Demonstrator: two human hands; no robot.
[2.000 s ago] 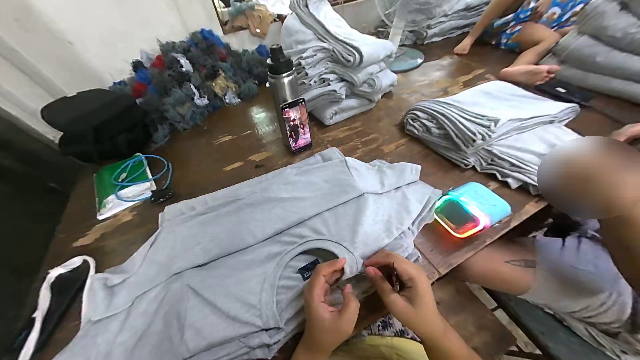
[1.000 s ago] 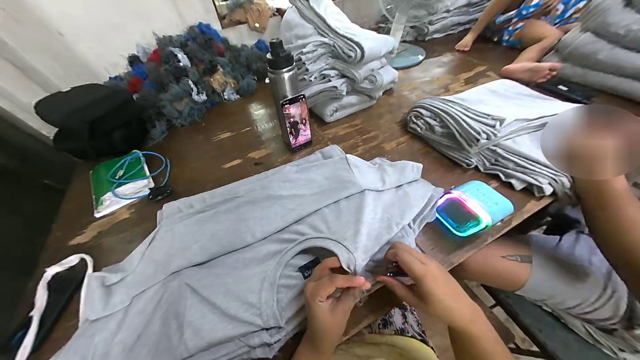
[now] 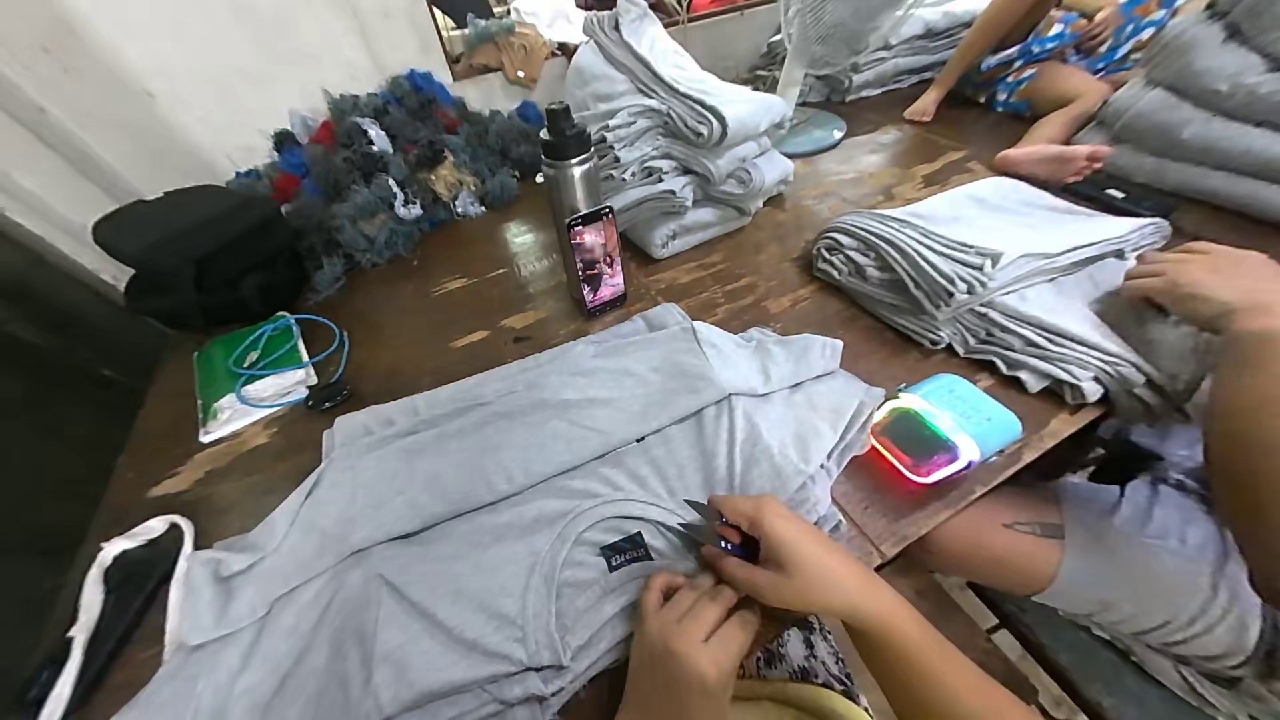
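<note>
A grey T-shirt lies spread over other grey garments on the wooden table, its round collar toward me and a dark neck label inside the collar. My left hand pinches the near edge of the collar, just below the label. In my right hand is a pair of small dark thread snips, their pointed blades apart over the collar edge and pointing left. My fingers partly hide the snips' body and the cloth under them.
Right of the shirt is a light-blue glowing device. Behind it, a co-worker's hand touches folded grey garments. A phone leans on a metal bottle. A green packet with a blue cord lies left. Another person sits far back.
My right hand has come up off the collar edge, and the snips' blades now show plainly. The neck label is more fully visible. The co-worker's arm has moved onto the folded stack.
</note>
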